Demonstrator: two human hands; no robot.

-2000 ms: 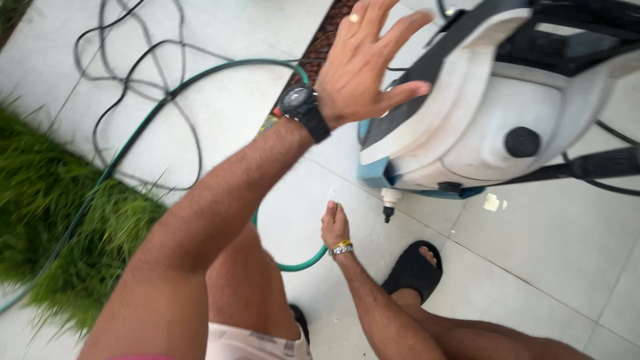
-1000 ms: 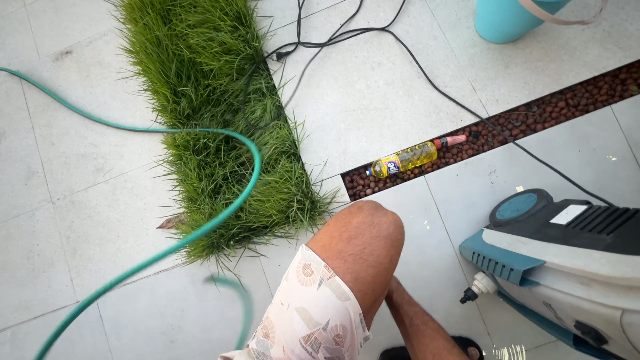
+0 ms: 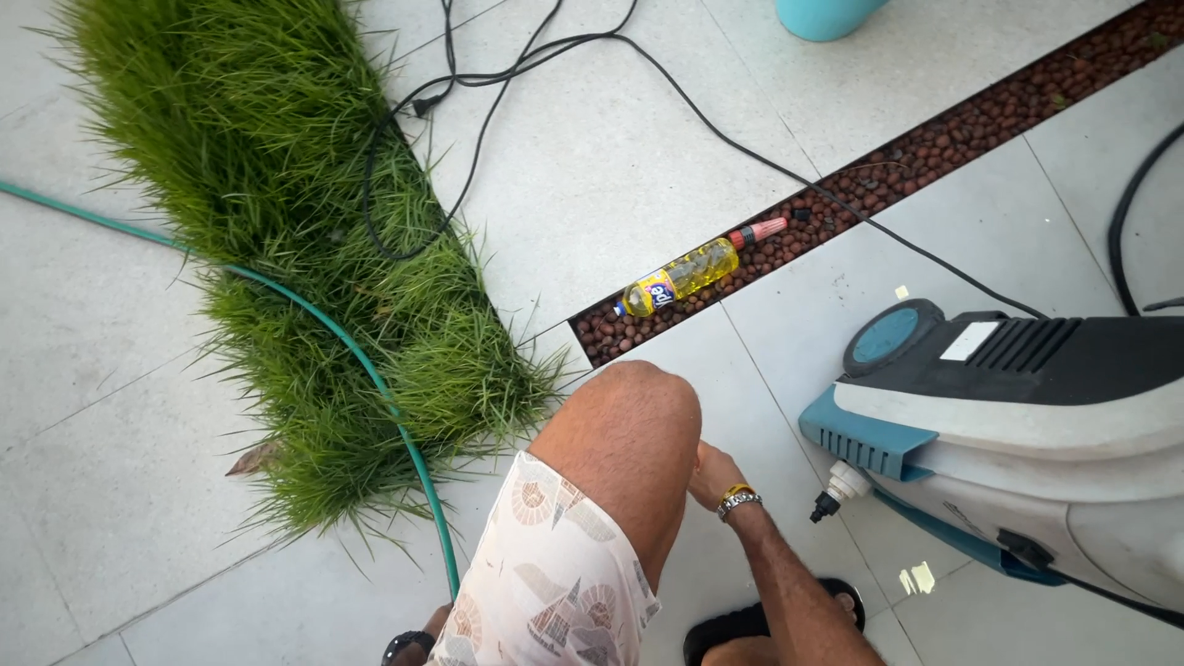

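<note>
My left hand [image 3: 437, 620], with a black watch at the wrist, is at the bottom edge, mostly hidden by the patterned shorts. A green hose [image 3: 356, 347] curves over the grass and down to this hand; my fingers there are hidden. Behind my bent knee, my right hand [image 3: 714, 474] shows only in part, with a metal bracelet and a yellow band at its wrist. What it holds, if anything, is hidden. To its right lies a white, black and blue pressure washer [image 3: 999, 444], with a white and black hose fitting [image 3: 840, 490] sticking out towards my hand.
A bottle of yellow liquid [image 3: 689, 276] and a red nozzle-like piece [image 3: 760, 231] lie in a channel of brown pebbles [image 3: 934, 153]. A black cable [image 3: 721, 139] crosses the tiles and channel. A grass strip [image 3: 305, 231] is at left, a turquoise bucket [image 3: 823, 17] at the top.
My left hand, raised beside the washer two seconds ago, is now low at the bottom edge. The hose's wide loop has drawn in over the grass. The view has shifted strongly.
</note>
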